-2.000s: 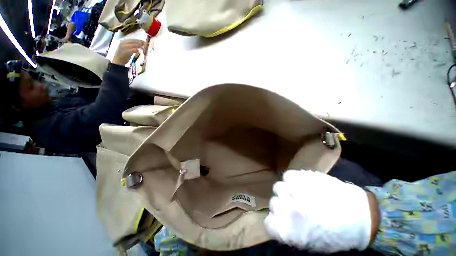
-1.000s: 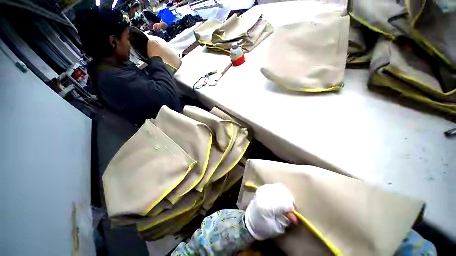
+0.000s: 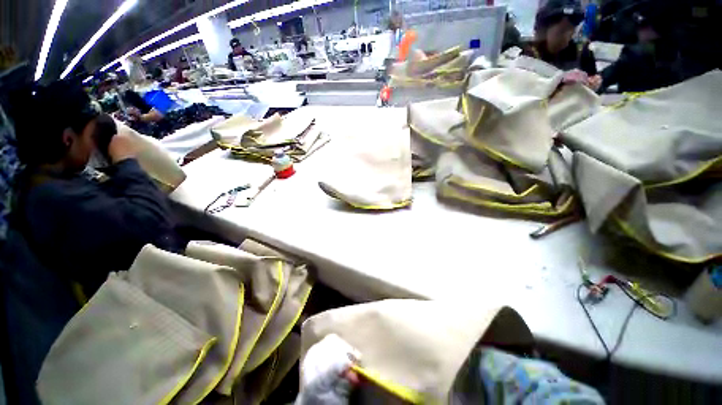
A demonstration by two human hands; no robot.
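Observation:
A beige bag body (image 3: 419,332) lies at the table's front edge, low in the view, its yellow edge facing down and its opening towards the right. My left hand (image 3: 328,370), in a white glove with some bare fingertip showing, grips the bag at its yellow edge, near the lower left end. My right hand is hidden; only the blue patterned right sleeve shows at the bag's opening. Whether that hand is inside the bag cannot be seen.
Beige bags hang in a pile (image 3: 158,316) at the left. More bags are heaped on the white table (image 3: 475,261) at the back right. Red-handled snips (image 3: 602,286) with dark cord lie at right. A red-and-white bottle (image 3: 283,164) stands near a seated person. Another person is across the table.
The bag first showed its open inside with my right hand on its rim. It has since been turned, and my left hand holds its yellow edge. The view has swung up and right.

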